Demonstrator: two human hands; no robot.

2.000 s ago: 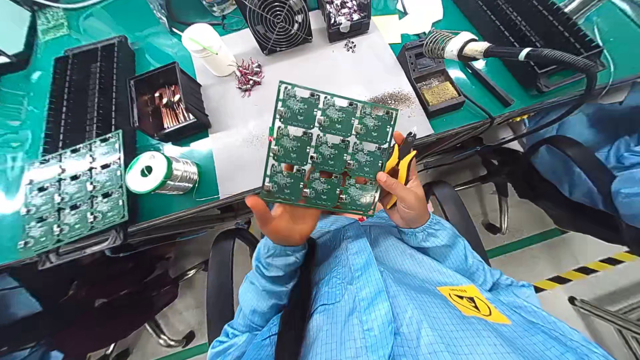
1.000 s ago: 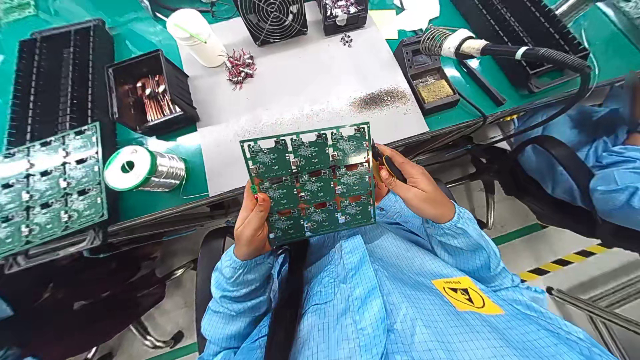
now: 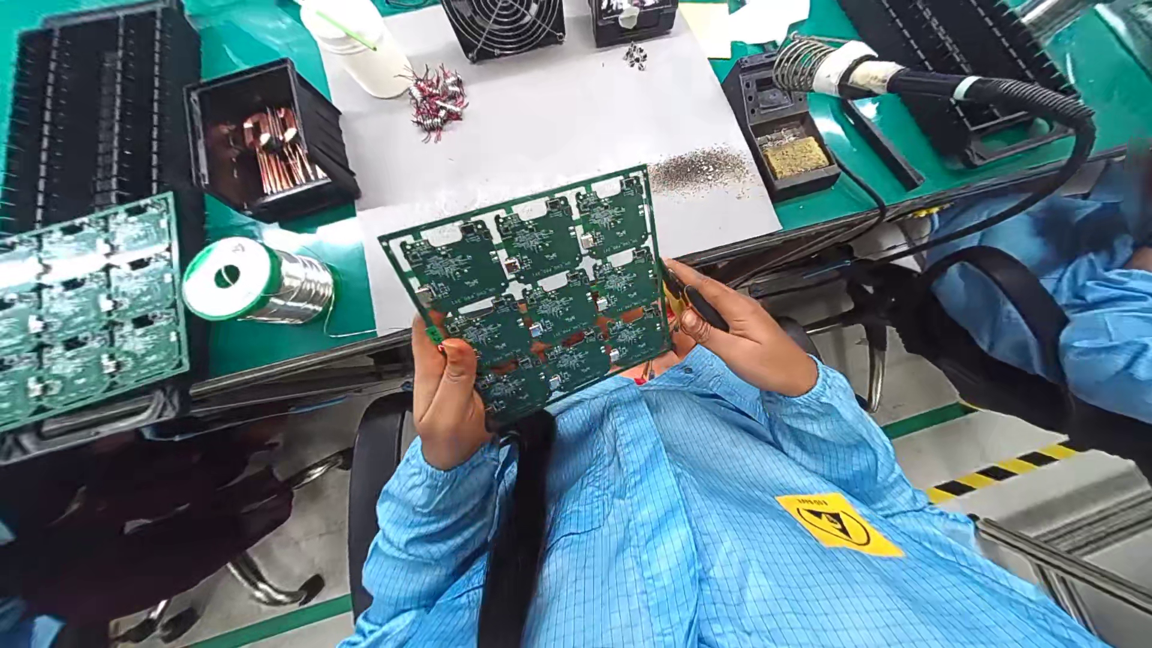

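A green panel of several joined circuit boards [image 3: 549,288] is held up in front of my chest, tilted, over the near edge of the bench. My left hand [image 3: 450,391] grips its left edge, thumb on the near face. At the panel's right edge is my right hand [image 3: 747,333], its fingers partly hidden behind the board, with yellow-and-black hand cutters [image 3: 691,299] held in the same hand. Small dark and pale bits lie scattered on the white sheet [image 3: 540,117] behind the panel. A spool of solder wire [image 3: 261,281] lies on its side left of my left hand.
Another circuit-board panel [image 3: 90,310] rests on a black rack at left. Behind are a black bin of copper-coloured parts [image 3: 270,144], a white bottle [image 3: 364,54], red-wired components [image 3: 436,101] and a fan [image 3: 506,22]. A soldering iron in its stand [image 3: 846,70] and a co-worker's blue sleeve [image 3: 1017,279] are at right.
The panel has tilted, its left side now lower. My left hand, spread beneath the panel two seconds ago, now grips its left edge. My right hand stays at the right edge with the cutters.
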